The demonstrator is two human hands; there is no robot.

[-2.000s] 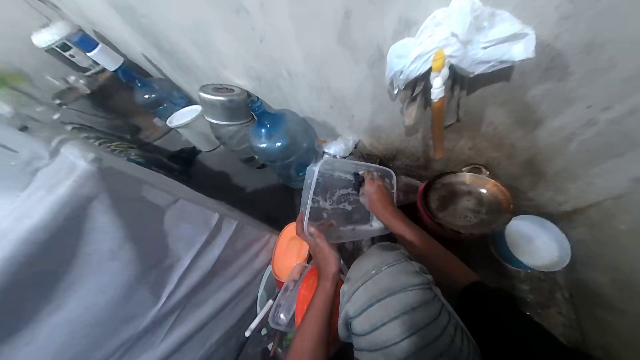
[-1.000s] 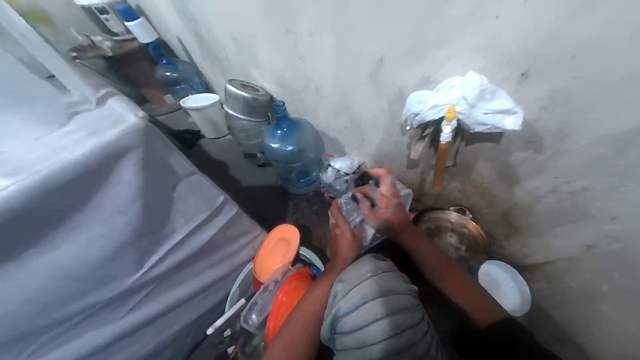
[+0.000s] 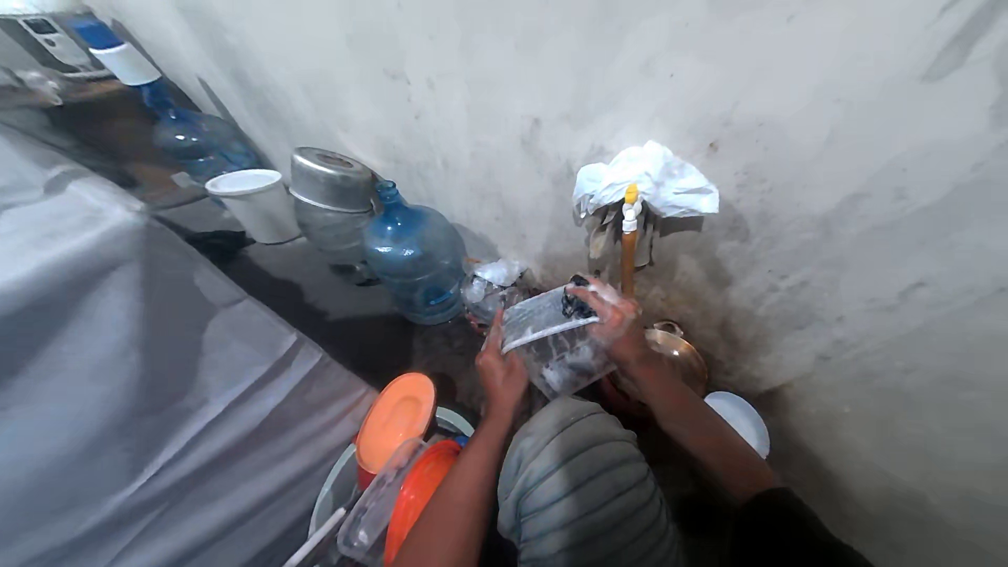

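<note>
A clear plastic container (image 3: 563, 354) with whitish suds on its walls is tilted above my knee. My left hand (image 3: 502, 366) grips its left side. In my right hand (image 3: 618, 323) is a dark scrubbing pad (image 3: 579, 303), pressed to the container's upper right rim. Behind the right forearm, a metal pan (image 3: 679, 354) is partly hidden, and a white bowl (image 3: 739, 421) lies to its right. Below my left hand, a tub (image 3: 335, 480) holds an orange plastic lid (image 3: 398, 417), a red-orange dish (image 3: 417, 488) and a clear plastic box (image 3: 374, 504).
A large blue water jug (image 3: 417, 260) stands by the wall beside stacked metal pots (image 3: 327, 181) and a white bucket (image 3: 252, 201). A tap with a yellow handle (image 3: 631, 197) rises near a white plastic bag (image 3: 654, 177). Grey sheeting (image 3: 157, 378) covers the left side.
The container has turned in my hands; two seconds ago its open inside faced up, with my right hand in it. Now my right hand is at its rim with the dark pad.
</note>
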